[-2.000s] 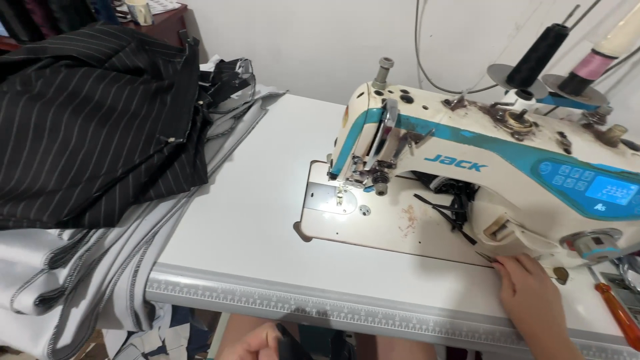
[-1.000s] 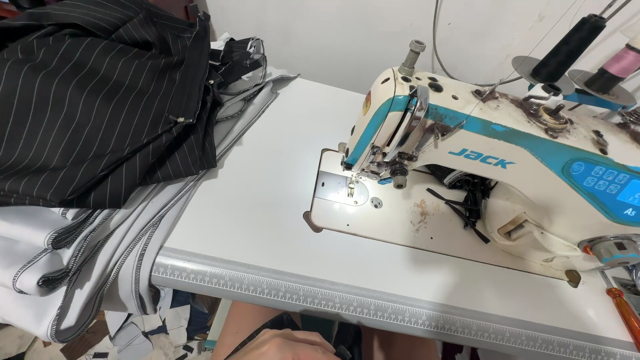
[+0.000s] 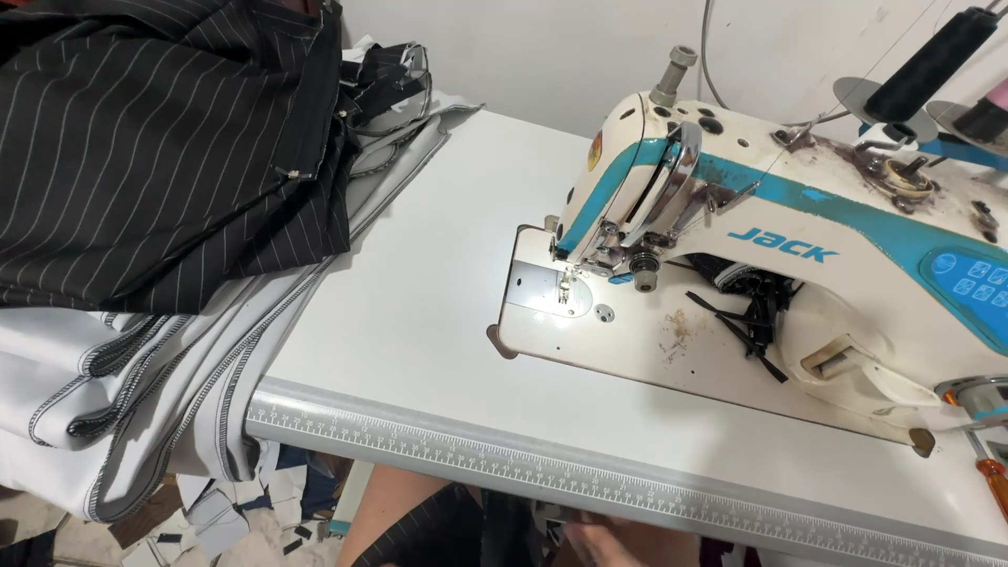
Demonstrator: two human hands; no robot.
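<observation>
Below the table's front edge, part of one hand, seemingly my right hand [image 3: 594, 539], shows blurred beside a dark pinstriped cloth piece [image 3: 433, 528] over my lap; its grip is hidden. My left hand is not visible. Above them stands a white and teal Jack sewing machine [image 3: 787, 228], its lamp lighting the needle plate [image 3: 543, 287] and presser foot [image 3: 565, 287]. Black fabric strips [image 3: 748, 315] lie under the machine's arm. At the left, black pinstriped fabric [image 3: 173, 150] with a metal zipper pull [image 3: 295, 173] rests on grey fabric with overlocked edges [image 3: 197, 394].
A printed ruler strip [image 3: 512, 465] runs along the front edge of the white table [image 3: 378, 315]. Black thread on a cone [image 3: 929, 67] stands behind the machine. An orange-handled screwdriver [image 3: 994, 480] lies at the right edge. Fabric scraps [image 3: 216, 520] litter the floor.
The hand that was on the table at the right two seconds ago has left the tabletop. Dark pinstriped cloth now shows over the lap. The view has shifted somewhat.
</observation>
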